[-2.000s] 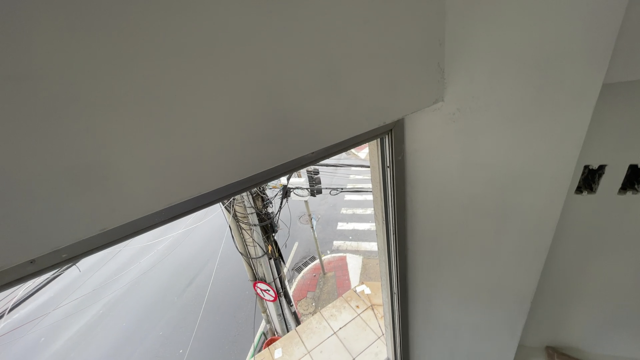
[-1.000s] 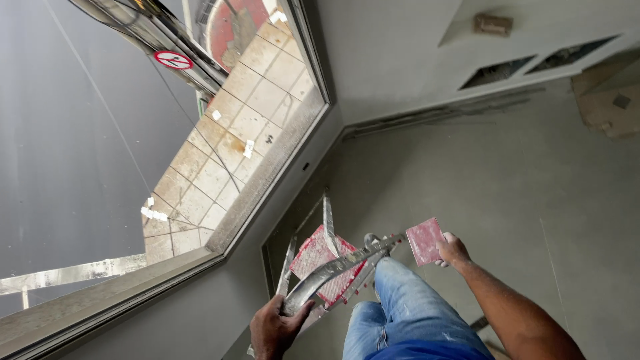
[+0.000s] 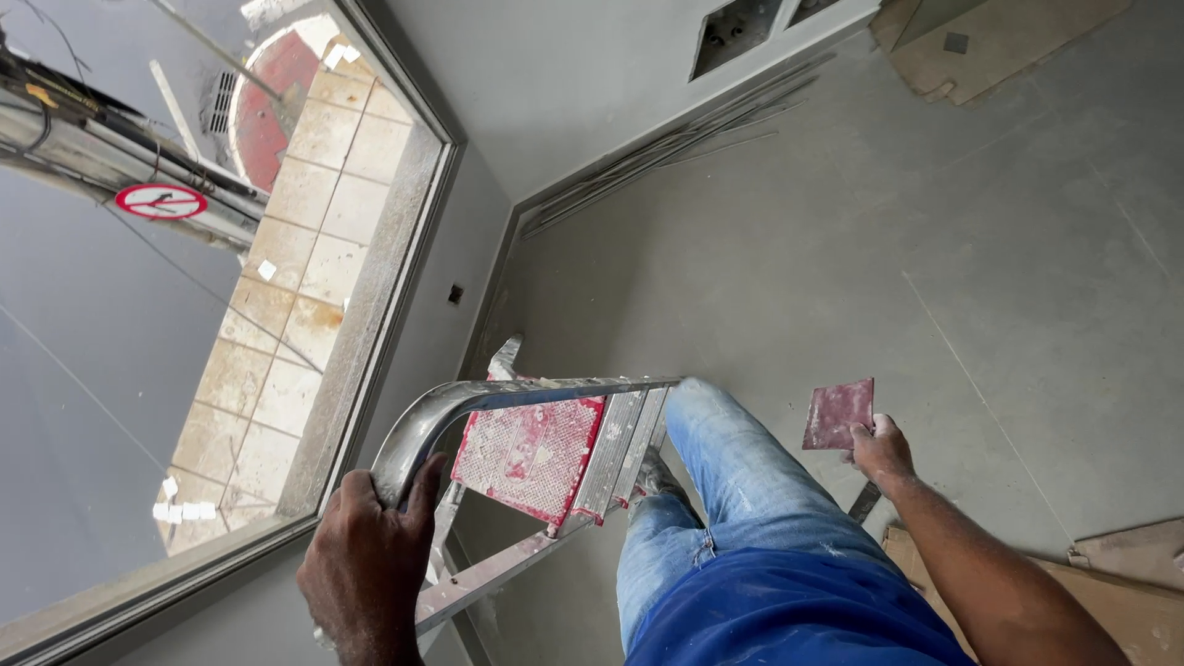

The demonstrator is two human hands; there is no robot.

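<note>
At the lower left, my left hand [image 3: 375,546] is closed around the curved metal top rail [image 3: 416,430] of a stepladder. The ladder's red platform [image 3: 532,453], spattered with white, lies just right of that hand, with ribbed metal steps [image 3: 620,453] beside it. My right hand [image 3: 879,451] is held out to the right and grips a flat, square, reddish sheet [image 3: 839,413] with whitish dust on it, by its lower right corner. What the sheet is made of I cannot tell. My jeans-clad legs are between the ladder and my right hand.
A window frame [image 3: 430,213] runs along the left, with street, pole and tiled ledge [image 3: 277,324] outside. Thin strips [image 3: 675,139] lie along the wall base. Cardboard [image 3: 999,46] is on the floor at upper right, more cardboard [image 3: 1101,610] at lower right. The wall has rectangular openings [image 3: 735,35].
The view has swung down from the wall and window to the floor. Both hands, out of sight two seconds ago, show one second ago on the rail and the sheet, and still hold them.
</note>
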